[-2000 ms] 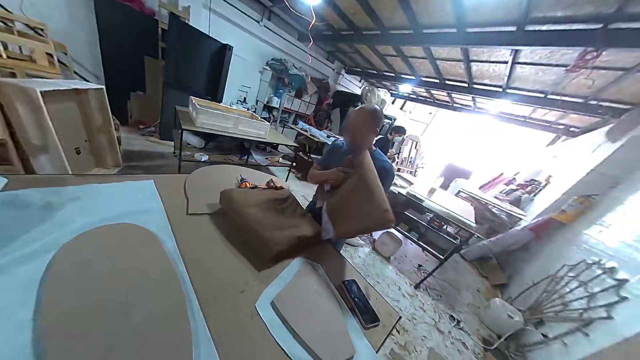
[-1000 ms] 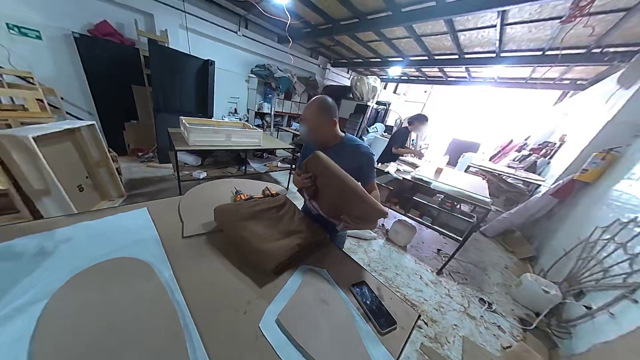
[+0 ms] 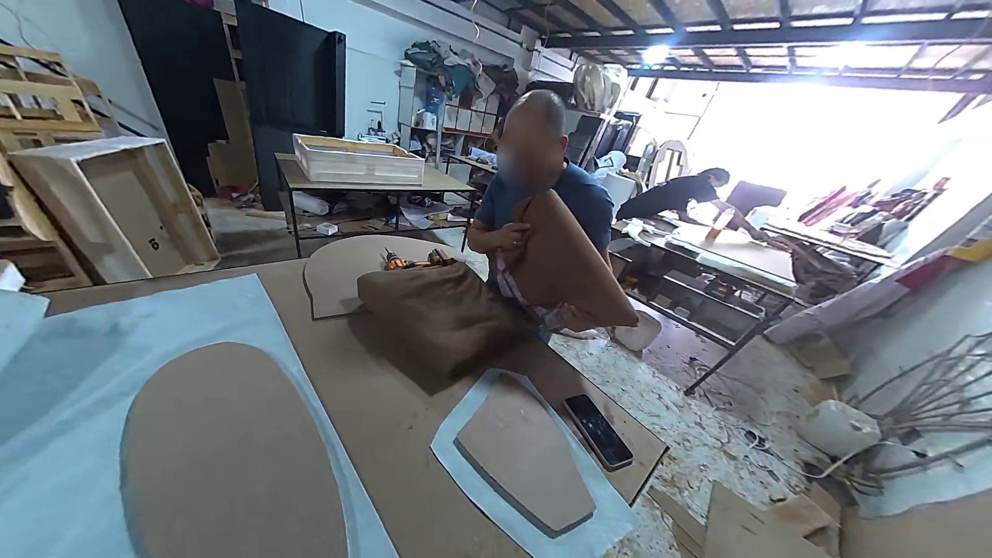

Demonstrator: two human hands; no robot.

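Neither my left hand nor my right hand shows in the head view. On the worktable before me, a large rounded board lies on pale blue sheeting. A smaller tapered board rests on its own pale blue piece, with a smartphone beside it. Folded brown fabric lies toward the far edge, partly over another rounded board. An orange and black power tool sits behind the fabric. Across the table a person holds a brown covered piece upright and tilted.
At the left stands an open wooden box frame. A second table bears a shallow wooden frame. Another person leans over a bench at the right. A white jug and branches are on the floor at right.
The person across the table has shifted the brown piece, now held more toward the right edge of the folded fabric. The person at the far bench now leans forward with arms stretched out.
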